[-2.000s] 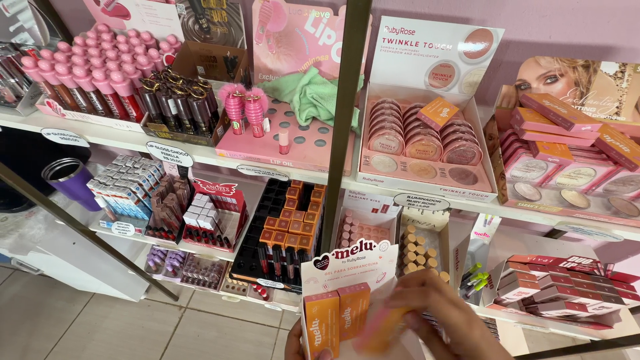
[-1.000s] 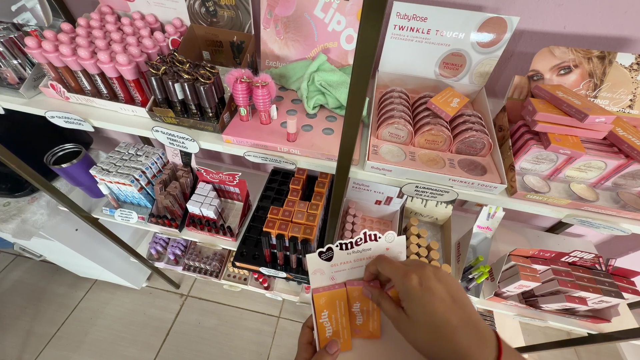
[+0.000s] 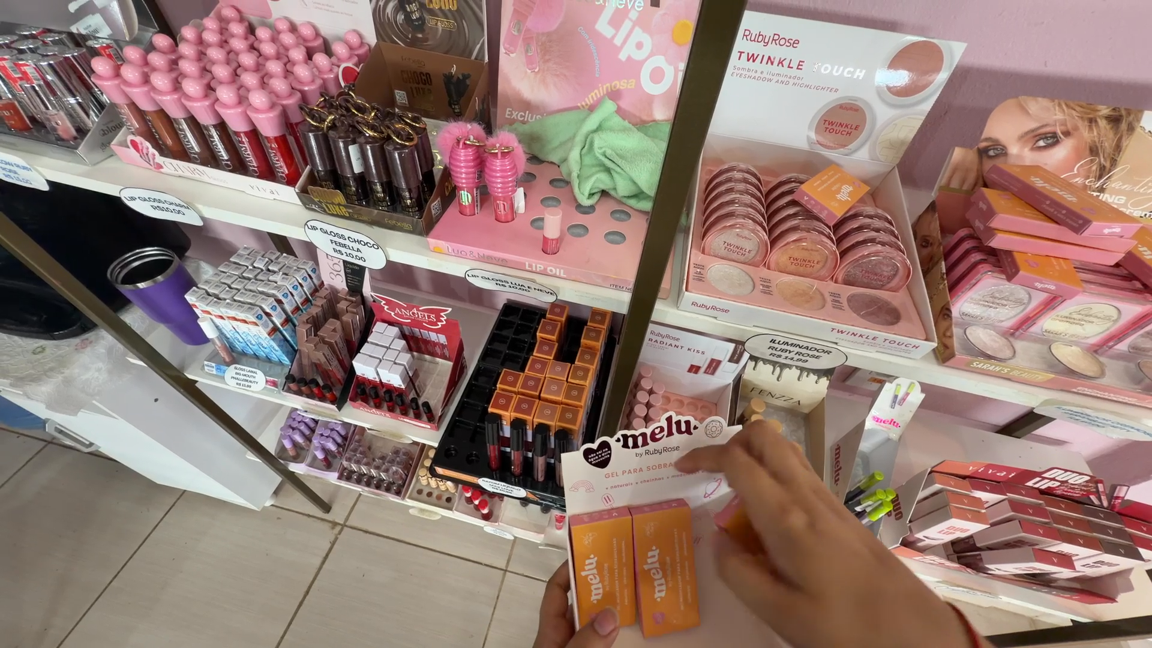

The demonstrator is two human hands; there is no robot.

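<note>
A white cardboard display box (image 3: 661, 481) bearing the Melu name stands in front of the lower shelves, held at its lower left edge by my left hand (image 3: 580, 612). Two orange Melu boxes, a left one (image 3: 603, 569) and a right one (image 3: 664, 567), stand upright side by side in it. My right hand (image 3: 783, 531) is over the display's right side, its fingers around a small orange-pink box (image 3: 736, 520) that is mostly hidden by them. The lower part of the display runs out of view.
The upper shelf (image 3: 396, 261) carries lip glosses (image 3: 243, 108), a green cloth (image 3: 603, 153) and a Twinkle Touch compact display (image 3: 810, 306). Below are a black tray of orange-capped glosses (image 3: 540, 387), a purple tumbler (image 3: 162, 292) and stacked boxes (image 3: 1017, 531). A dark metal post (image 3: 670, 180) rises between the shelf sections.
One second ago my right fingers were at the right one of the two upright orange boxes; now they are farther right, around another small box. My left hand still holds the display.
</note>
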